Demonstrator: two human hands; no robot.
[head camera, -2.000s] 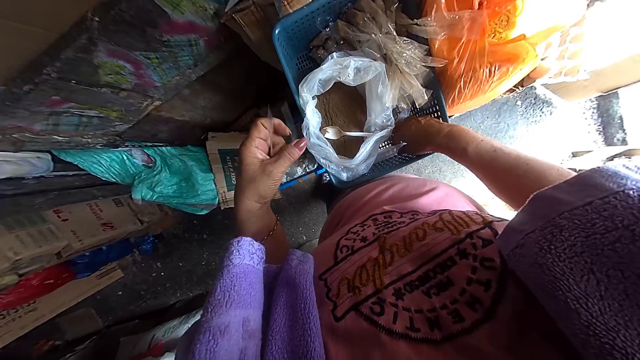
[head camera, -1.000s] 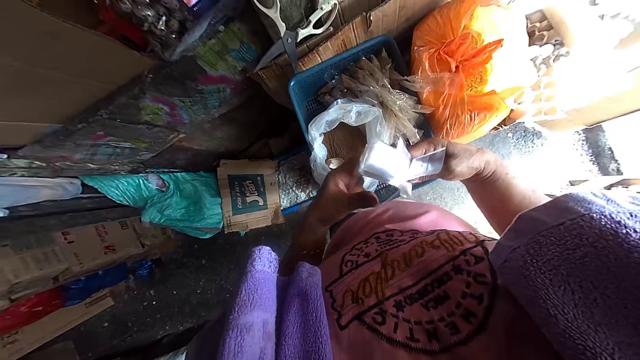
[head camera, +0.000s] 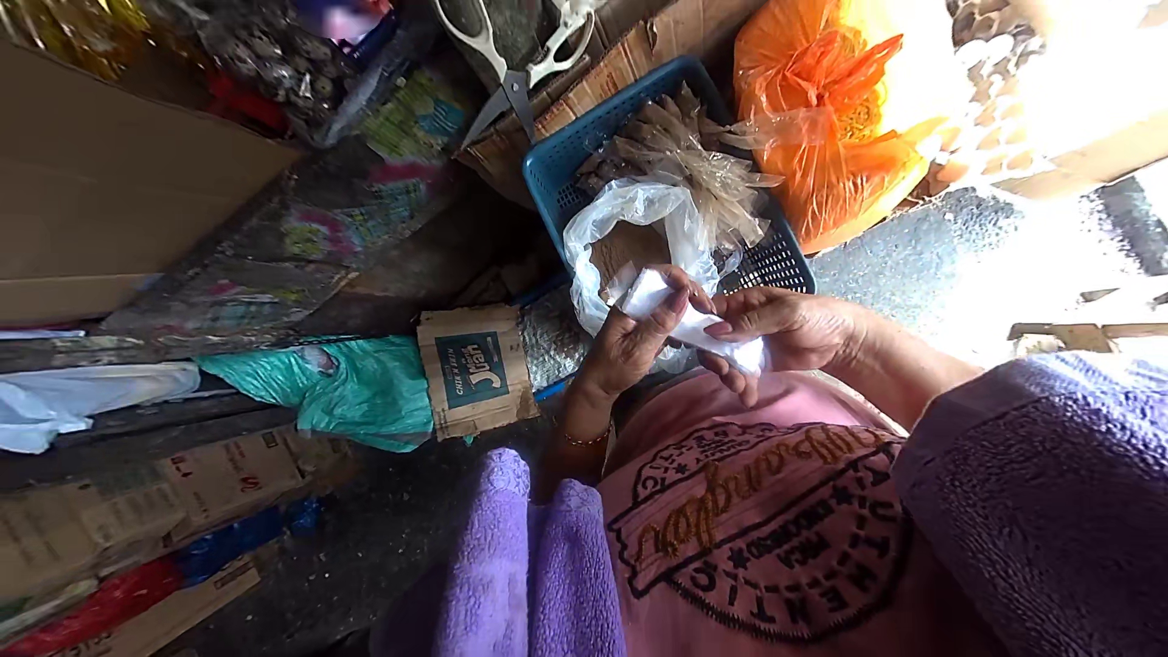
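Note:
Both my hands grip a bundle of small clear plastic bags (head camera: 693, 319) over the near rim of an open white plastic bag (head camera: 578, 239). My left hand (head camera: 630, 342) holds the bundle's upper left end between thumb and fingers. At its lower right end, my right hand (head camera: 776, 324) pinches it. Brown powder (head camera: 625, 251) shows inside the open bag, which sits in a blue plastic basket (head camera: 547, 173). Small knotted plastic packets with brownish contents (head camera: 698, 164) lie behind it in the basket. Any spoon in the powder is hidden or out of sight.
Scissors with white handles (head camera: 516, 82) lie beyond the basket on the left. An orange plastic bag (head camera: 830, 137) stands against its right side, with egg trays (head camera: 995, 119) farther right. Left of my hands are a printed cardboard piece (head camera: 479, 372) and a green plastic bag (head camera: 365, 388).
The small plastic bags are now in my hands; two seconds ago my left hand was raised apart and a spoon showed in the powder. My left hand has moved right to meet my right hand.

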